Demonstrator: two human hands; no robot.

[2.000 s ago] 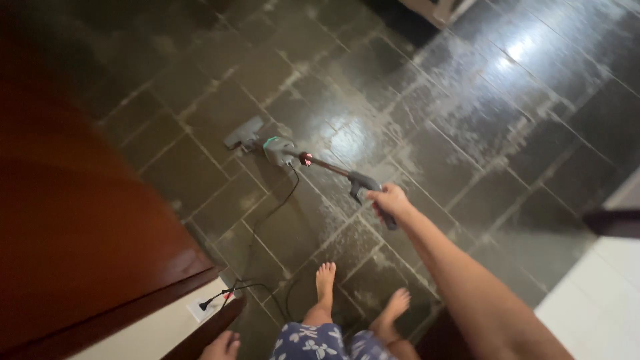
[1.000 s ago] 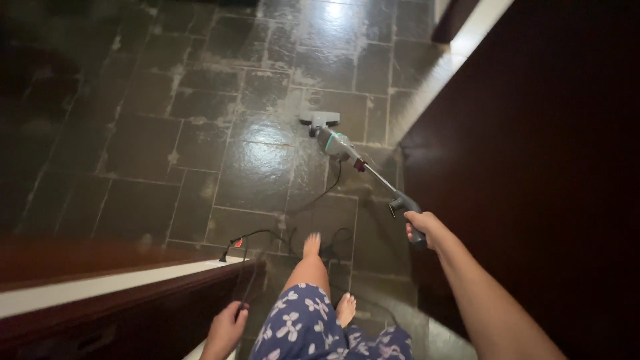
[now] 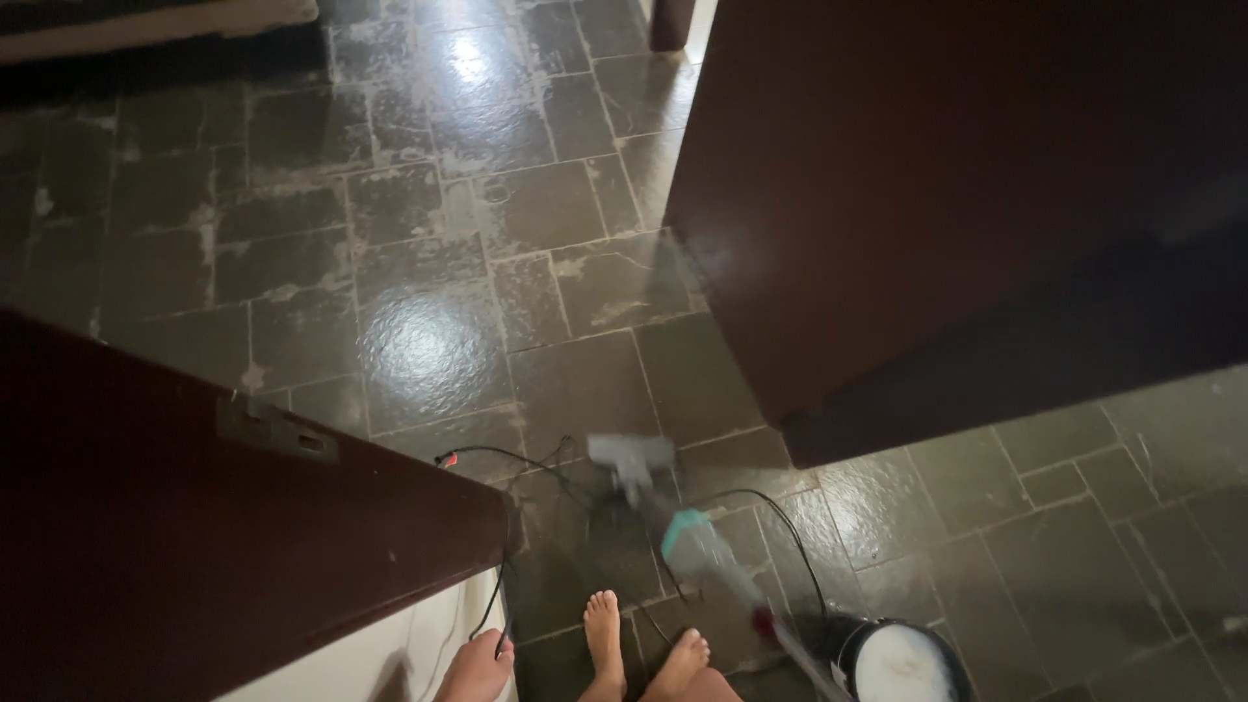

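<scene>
At the lower left, my left hand is closed around a black power cord, beside the white wall. A stick vacuum cleaner, grey with a teal band, slants from the bottom edge up to its grey floor head on the stone floor, blurred. My right hand and the vacuum's handle are out of view. The cord lies in loops around the floor head, with a red-marked piece near the dark door's edge. My bare feet stand left of the vacuum's tube.
A dark wooden door with a metal lock plate fills the lower left. Another dark wooden panel spans the upper right. A black bucket with whitish contents stands at the lower right. Worn slate tiles cover the floor.
The vacuum's floor head has come back close to my feet. My right hand, earlier on the handle, has left the view. The bucket has come into view as the view turned.
</scene>
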